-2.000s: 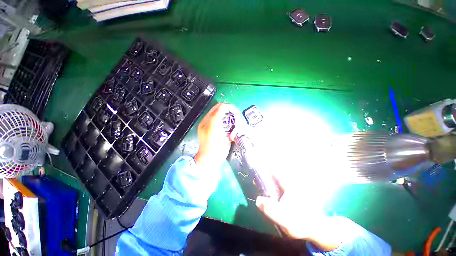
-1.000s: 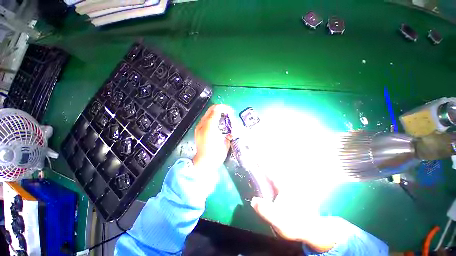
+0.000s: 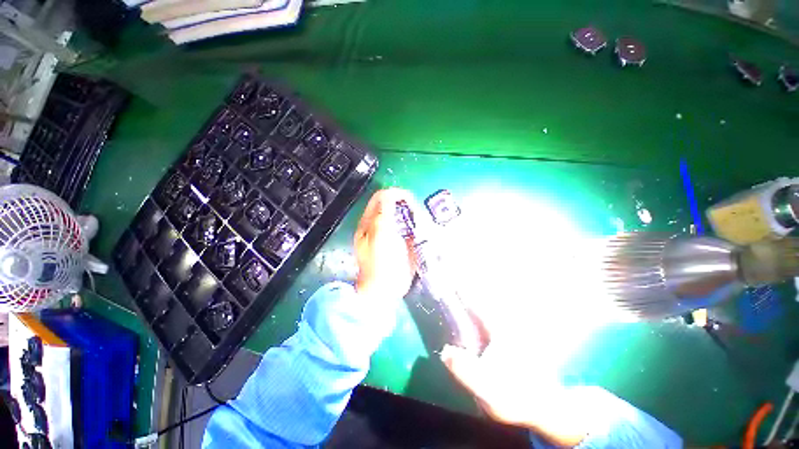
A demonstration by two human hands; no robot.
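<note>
My left hand [image 3: 384, 241] pinches a small dark unit with a shiny rim [image 3: 404, 217], right of the black tray [image 3: 366, 167]. My right hand [image 3: 491, 381], partly washed out by glare, holds a long slim dark tool [image 3: 445, 307] that slants up to the left, its upper end at or close to the held unit. Glare hides whether the tip touches it. A thin square part with a dark edge [image 3: 442, 207] lies on the green mat just right of my left hand. The black tray has square pockets, many with dark parts, some empty at its lower left.
A ribbed silver lamp head [image 3: 675, 276] glares at right. Beyond it are a yellowish bottle [image 3: 745, 217] and a blue stick [image 3: 691, 193]. Small dark units [image 3: 630, 51] lie along the far side. A white fan [image 3: 39, 250], blue bin [image 3: 101, 377] and stacked black trays [image 3: 70, 136] are at left.
The unit in my left hand has turned and now shows more edge-on. The far small units have shifted right in the picture. Both hands keep their hold.
</note>
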